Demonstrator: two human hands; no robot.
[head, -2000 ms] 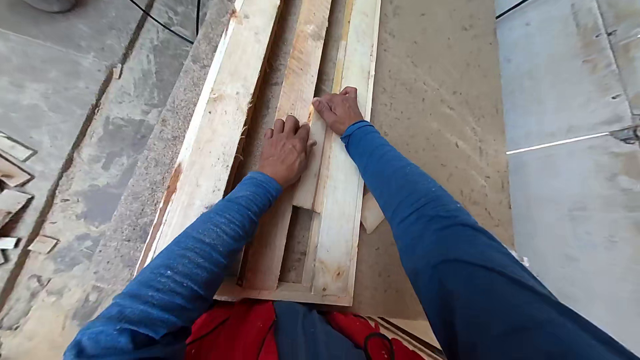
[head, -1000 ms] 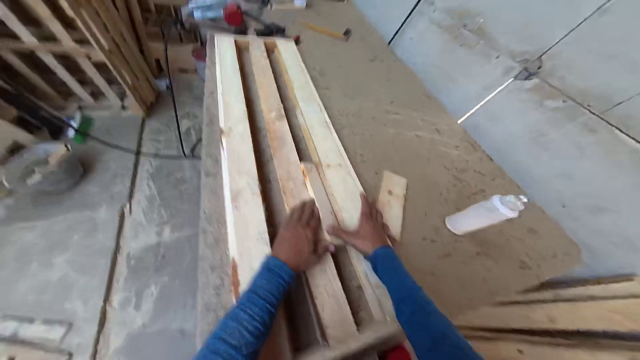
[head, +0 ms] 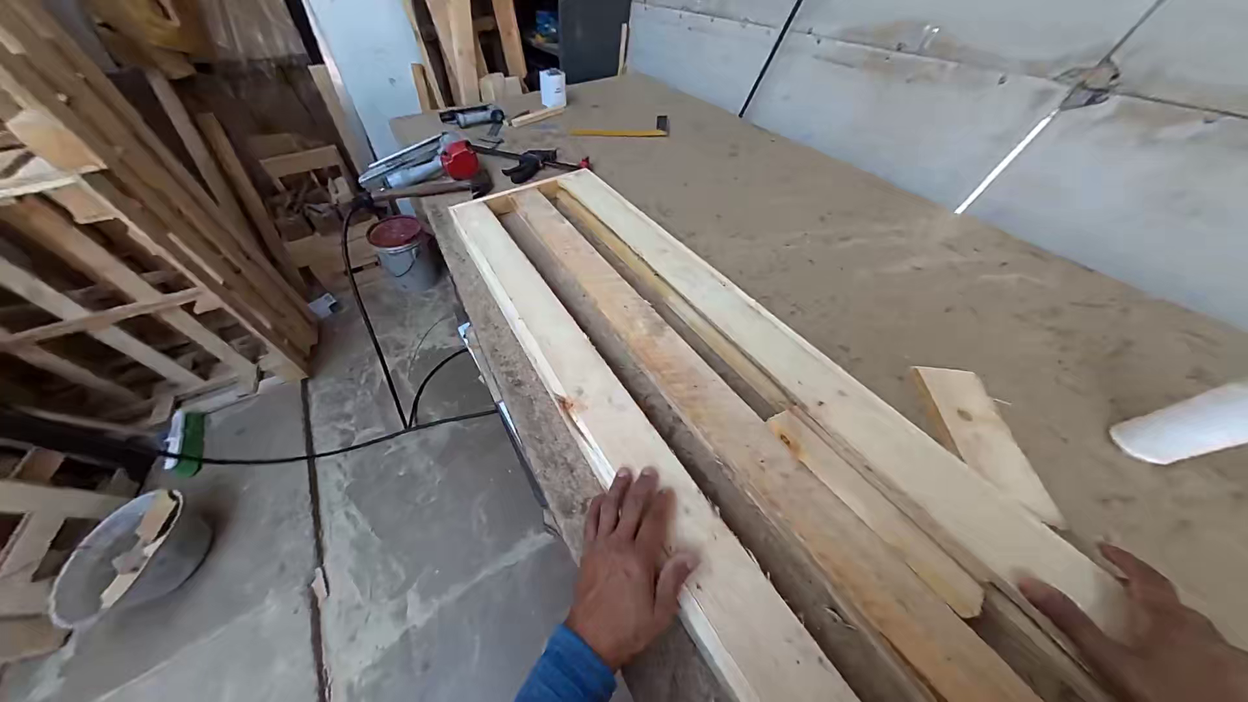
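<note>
A long wooden frame (head: 575, 361) of parallel boards lies on the workbench, with a centre board (head: 673, 361) between two outer ones. My left hand (head: 629, 565) rests flat on the left outer board, fingers a little apart, gripping nothing. At the lower right, my right hand (head: 1131, 624) touches the right outer board (head: 829, 390), thumb on its face and fingers over the far side; whether it grips is unclear. A short wood piece (head: 877, 512) sits in the gap between the centre and right boards. Right of the frame lies a loose wood offcut (head: 985, 439).
The workbench (head: 809, 224) bears a white bottle (head: 1180, 424) at right, a try square (head: 624, 132), bar clamps (head: 531, 164) and a red-and-grey power tool (head: 453, 161) at the far end. Beside it on the floor are a bucket (head: 405, 258), black cables and a tub of scraps (head: 136, 561).
My left hand has moved from the short piece and centre board to the left outer board. My right hand is now farther right, away from the left. The view has swung towards the bench's far end.
</note>
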